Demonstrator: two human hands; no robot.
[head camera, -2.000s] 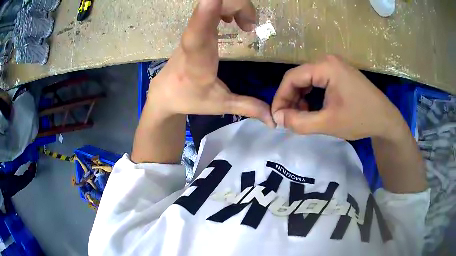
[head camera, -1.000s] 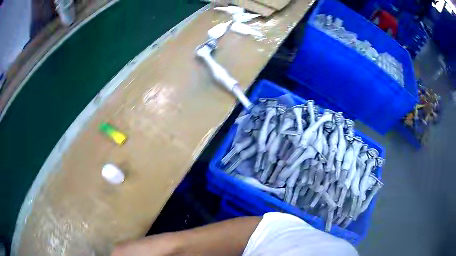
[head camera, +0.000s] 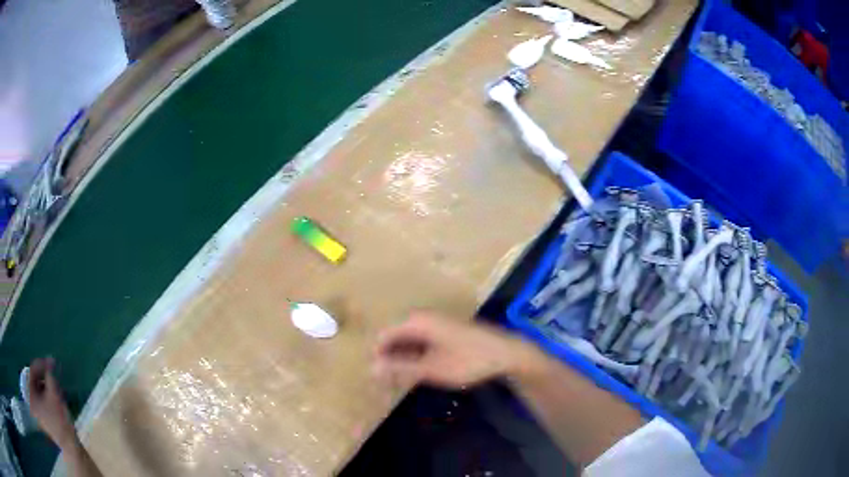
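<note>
A white glue bottle (head camera: 314, 320) with a small green tip lies on the tan bench (head camera: 372, 205). My right hand (head camera: 433, 352) is blurred, just right of the bottle and not touching it, fingers loosely curled, with nothing visible in it. My left hand (head camera: 51, 405) is small and blurred at the lower left edge, over the green belt. A whitish piece (head camera: 24, 384) shows beside its fingers; whether it is held is unclear. A green-and-yellow lighter-like stick (head camera: 319, 240) lies above the bottle. A whitish figurine leg (head camera: 535, 135) lies at the bench's right edge, its narrow end over the crate.
A blue crate (head camera: 531, 321) full of whitish legs stands against the bench at right, with another blue crate (head camera: 749, 168) behind. Loose white pieces (head camera: 582, 53) lie near cardboard (head camera: 596, 13) at the far end. The green conveyor (head camera: 214, 149) runs along the left.
The view has swung from my lap to the bench's right side, then slightly back left. My right hand has come into fuller view near the bottle. My left hand shows again at lower left.
</note>
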